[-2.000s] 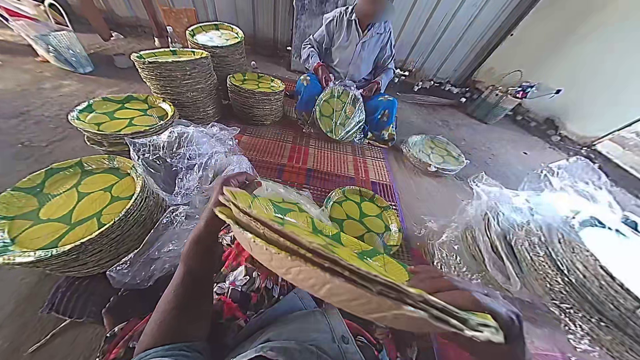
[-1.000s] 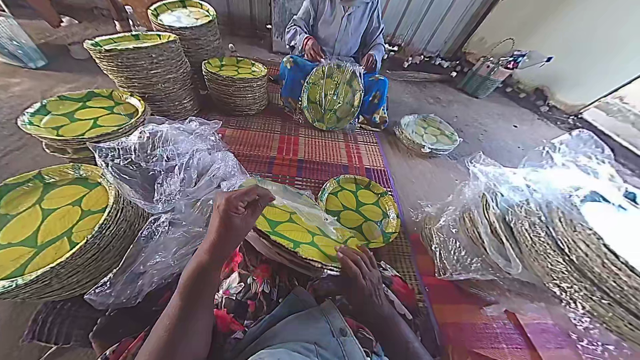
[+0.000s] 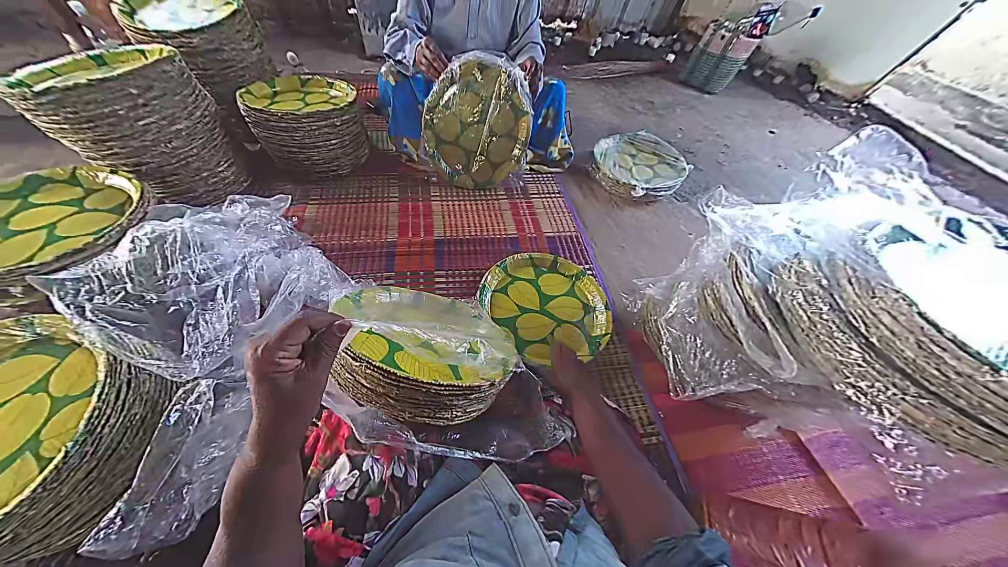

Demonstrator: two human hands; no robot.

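Note:
A stack of leaf-patterned plates (image 3: 425, 386) lies in front of my lap, partly inside a clear plastic bag (image 3: 441, 319). The fingers of my left hand (image 3: 291, 354) pinch the bag's edge at the left of the stack. Just right of the stack lies a green and yellow plate (image 3: 543, 307); my right hand (image 3: 571, 366) is at its lower rim, its fingers blurred, so I cannot tell whether they grip it. Crumpled clear plastic bags (image 3: 197, 276) lie beside my left hand.
Tall plate stacks (image 3: 142, 126) stand at the left. Bagged plates (image 3: 827, 315) lie at the right, and a smaller bagged stack (image 3: 642, 165) farther back. Across the woven mat (image 3: 370, 228) a person (image 3: 472, 31) holds a bagged plate (image 3: 476, 122) upright. A basket (image 3: 717, 59) stands behind.
The plate stack, held tilted up between my hands two seconds ago, is now down in front of my lap. My right hand has moved from the stack to the single plate.

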